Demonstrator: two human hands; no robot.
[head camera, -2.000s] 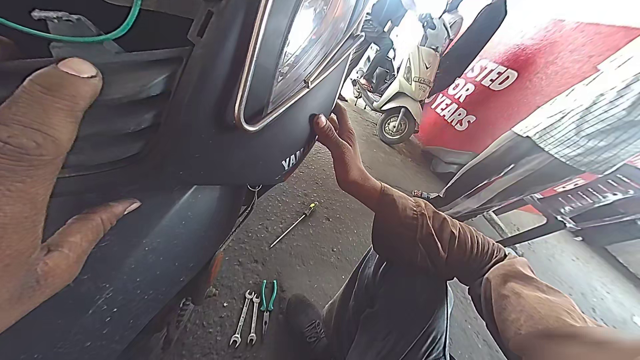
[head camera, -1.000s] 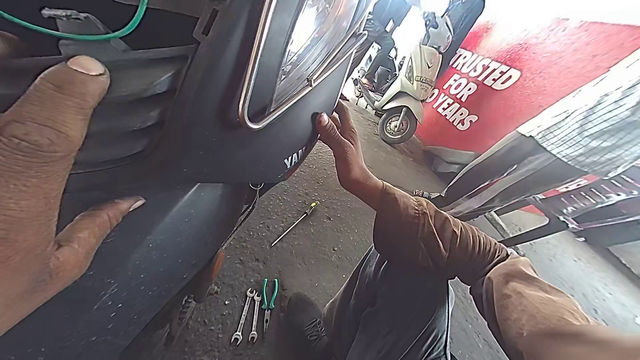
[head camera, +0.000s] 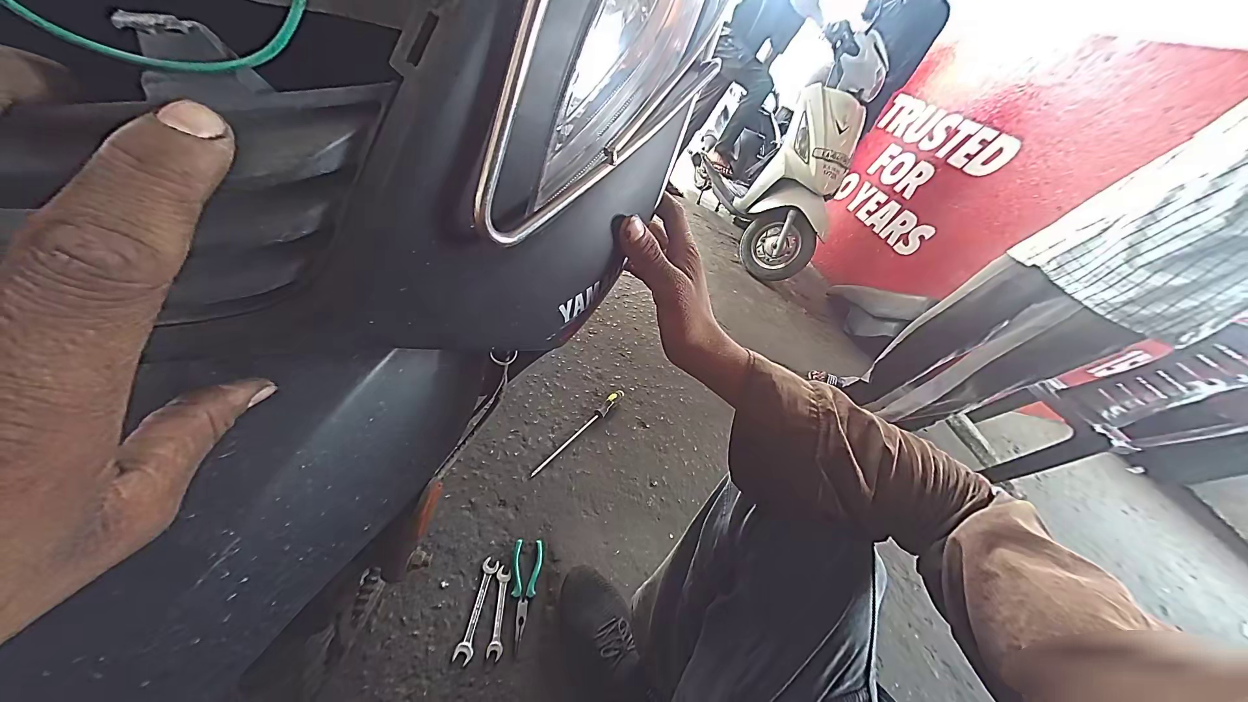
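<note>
My left hand (head camera: 107, 312), large at the left edge, is spread over the slatted part of a dark Yamaha front panel (head camera: 419, 283), holding nothing that I can see. My right hand (head camera: 678, 283) reaches from the right in a brown sleeve. Its thumb is against the panel's outer edge, below the headlight (head camera: 609, 97); its fingertips are partly hidden. A green cable (head camera: 210, 66) loops above my left hand. On the ground below lie a screwdriver with a yellow handle (head camera: 575, 434), two open-end wrenches (head camera: 475, 612) (head camera: 499, 614) and green-handled needle-nose pliers (head camera: 525, 585).
My shoe (head camera: 600, 624) is just right of the pliers. A pale scooter (head camera: 804, 185) stands farther back, with people near it. A red wall with white lettering (head camera: 1053, 107) and a person in dark trousers (head camera: 975, 331) are at the right, near a metal frame (head camera: 1043, 458).
</note>
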